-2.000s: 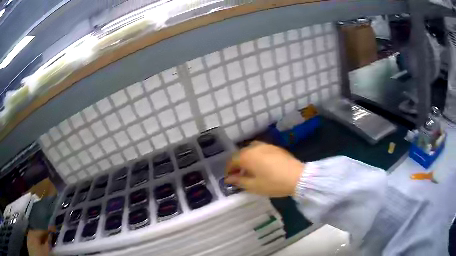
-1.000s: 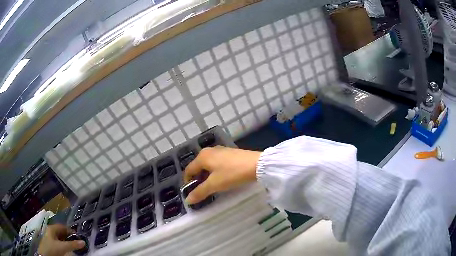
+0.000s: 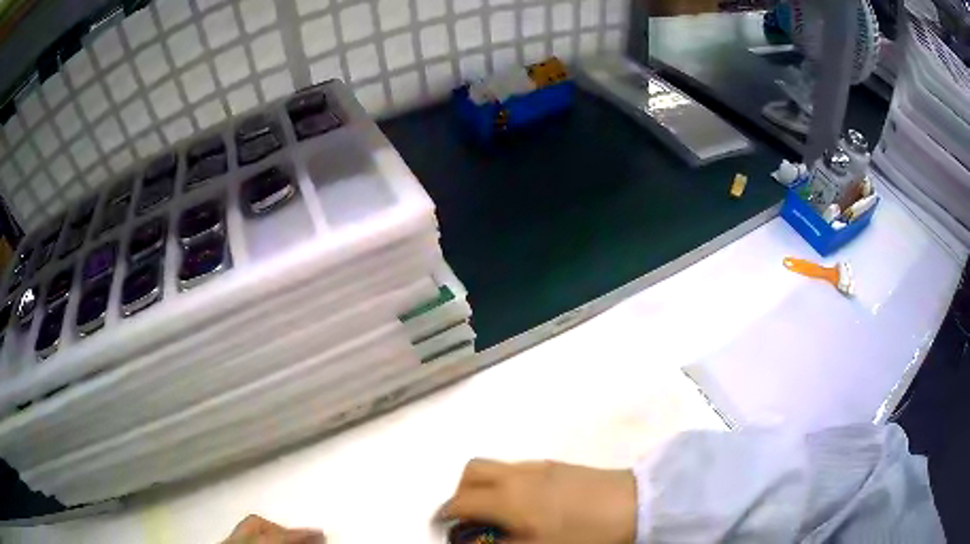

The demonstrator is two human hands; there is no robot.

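My right hand [image 3: 537,499] is low in the view over the white bench front, its fingers closed on a small black smartwatch unit [image 3: 477,532], which is cut off by the bottom edge. My left hand [image 3: 273,530] shows only in part at the bottom edge, left of my right hand; what it holds is hidden. A stack of white trays [image 3: 245,308] stands at the left. The top tray holds rows of black units [image 3: 202,256], with empty pockets at its right end.
A blue parts box [image 3: 527,115] is at the back of the green mat [image 3: 574,223], beside a silver-grey case [image 3: 681,119]. Another blue box [image 3: 824,225] with bottles, an orange-handled scraper [image 3: 817,272], a yellow piece [image 3: 738,186] and a fan [image 3: 862,43] are at the right.
The view has swung down and right. Both hands have moved from the top tray to low over the bench front. More pockets at the tray's right end are empty.
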